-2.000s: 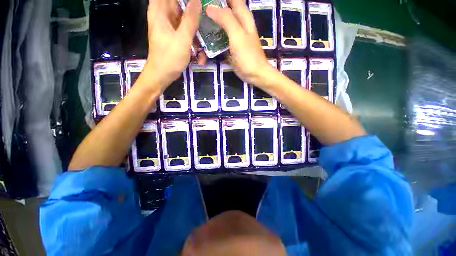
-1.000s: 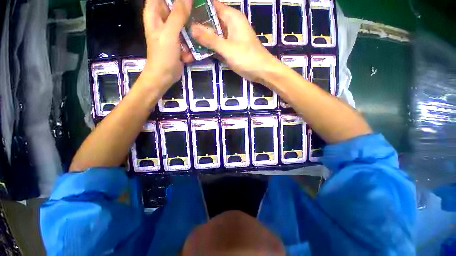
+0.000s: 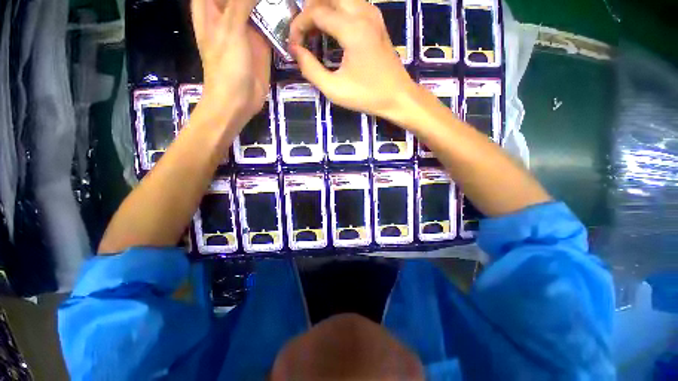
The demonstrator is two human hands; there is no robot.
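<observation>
A palm-long phone housing (image 3: 278, 25) with a shiny silver-grey side facing up is tilted near the top edge, which cuts off its far end. My left hand (image 3: 232, 56) is closed around its left side. My right hand (image 3: 355, 63) is at its right edge, with thumb and finger curled close together; whether they grip it is hidden. Below, white housings with dark windows, such as this one (image 3: 302, 126), lie in rows in a black tray (image 3: 160, 41). My forearms cover some of them.
A whitish liner (image 3: 518, 89) sticks out at the tray's right side. Dark stacked trays with whitish film (image 3: 52, 149) stand at left. Crinkled clear plastic (image 3: 643, 167) lies at right on the green surface (image 3: 569, 141). My blue sleeves are at the lower left and right.
The held unit has moved up and left and now shows silver-grey instead of green. My right thumb has left its face, and my right fingers are curled at its right edge.
</observation>
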